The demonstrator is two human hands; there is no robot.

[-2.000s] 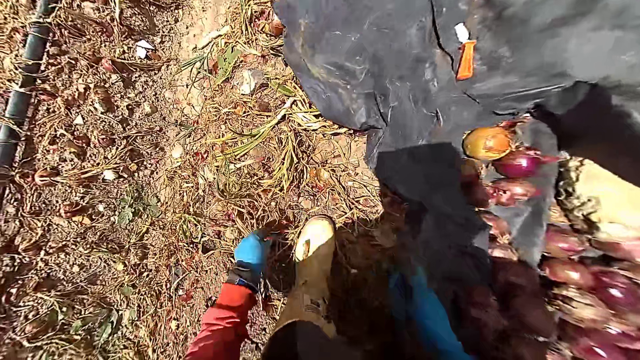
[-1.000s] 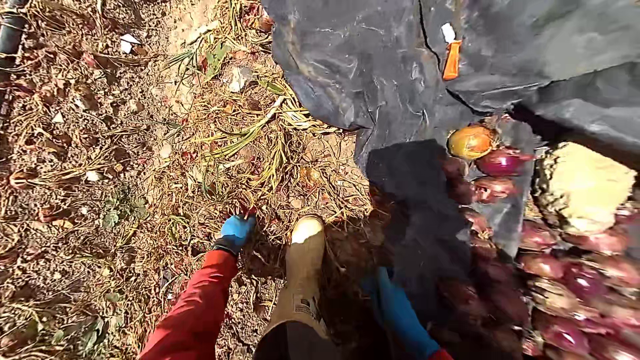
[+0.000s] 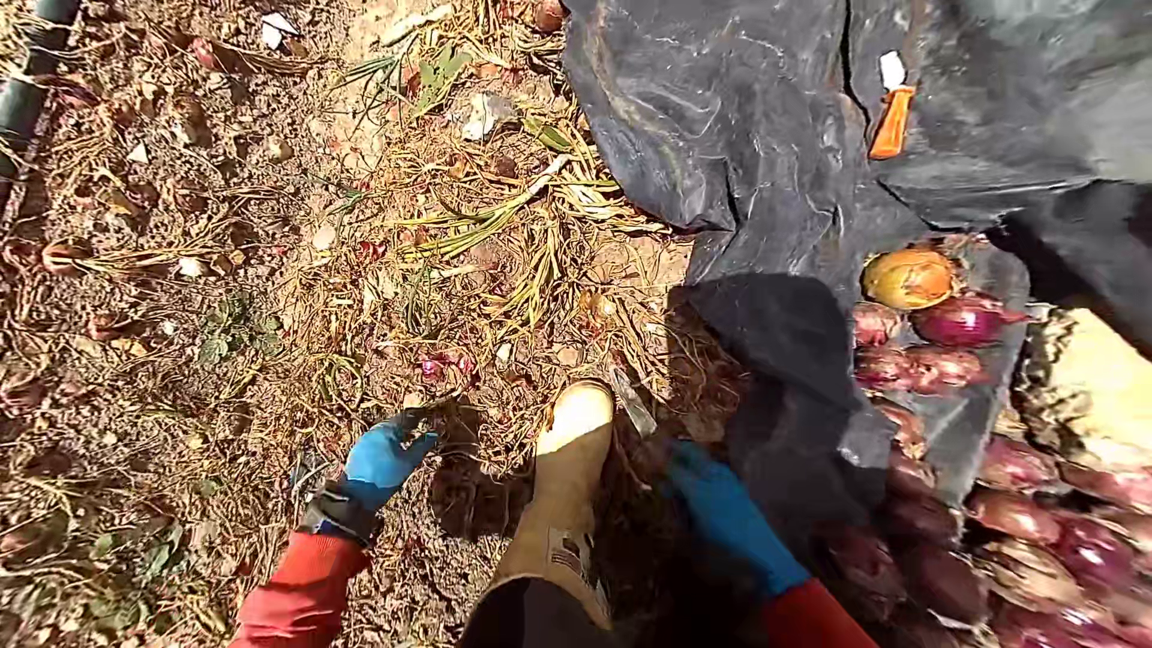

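Observation:
My left hand (image 3: 387, 454), in a blue glove with dark parts, is low over dry onion leaves and soil, left of a tan boot (image 3: 571, 459). Its thumb stands apart from the fingers, and nothing plainly shows between them. A thin dark stem lies by its fingertips. My right hand (image 3: 724, 508), also blue-gloved, is blurred in shadow right of the boot. A grey blade-like strip (image 3: 634, 405) lies just up and left of it; whether the hand holds it cannot be told. Red onions (image 3: 1017, 517) and a yellow-brown onion (image 3: 909, 279) lie at the right.
Black plastic sheeting (image 3: 684, 117) covers the upper right, with an orange-handled knife (image 3: 891, 123) on it. A big pale clod or stone (image 3: 1089, 387) sits among the onions. A dark pipe (image 3: 27, 99) crosses the upper left corner. Green-yellow leaves (image 3: 477, 220) and onion debris cover the soil.
The left hand has moved from near the boot's toe out to the left, its thumb now apart from the fingers. The right hand remains on the boot's right side.

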